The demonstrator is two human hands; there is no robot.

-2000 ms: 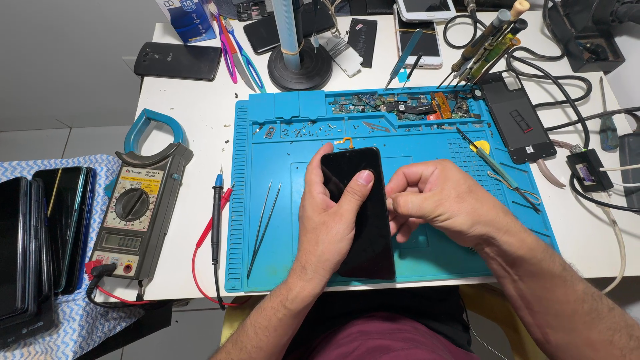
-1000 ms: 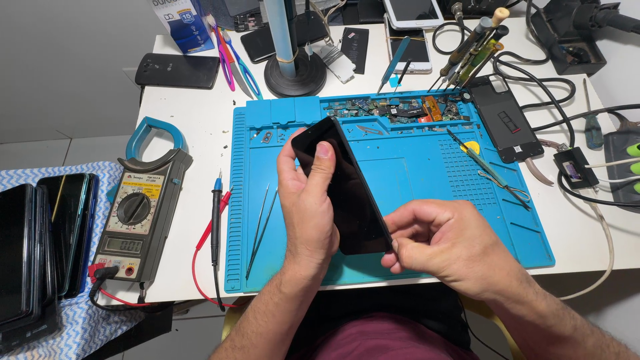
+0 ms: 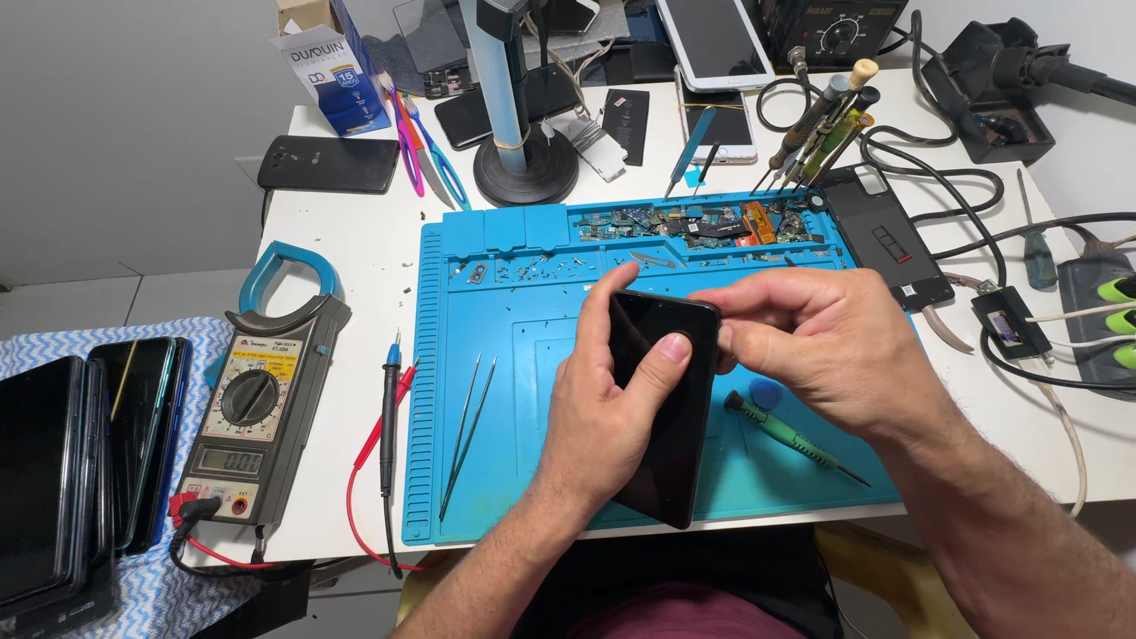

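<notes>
A black smartphone (image 3: pixel 661 444), its screen dark and facing up, is held above the near part of a blue silicone repair mat (image 3: pixel 524 311). My left hand (image 3: pixel 612 390) grips it from the left, thumb on the glass. The thumb and fingers of my right hand (image 3: pixel 790 337) pinch at its upper right corner; whether they hold anything small there is hidden. Below the right hand a green screwdriver (image 3: pixel 785 435) lies on the mat near a round blue piece (image 3: pixel 765 392). Metal tweezers (image 3: pixel 466 435) rest on the mat's left side.
A clamp meter (image 3: pixel 257 390) with test probes (image 3: pixel 389 426) stands left of the mat, beside stacked phones (image 3: pixel 44 461). Loose boards (image 3: pixel 657 222) fill the mat's back tray. Behind it are a lamp-like stand's round base (image 3: pixel 524 173) and upright screwdrivers (image 3: pixel 825 133); cables (image 3: pixel 958 186) run at right.
My right hand has moved from the phone's lower right edge up to its upper right corner. The phone is held more upright in view, and the green screwdriver now shows below the hand.
</notes>
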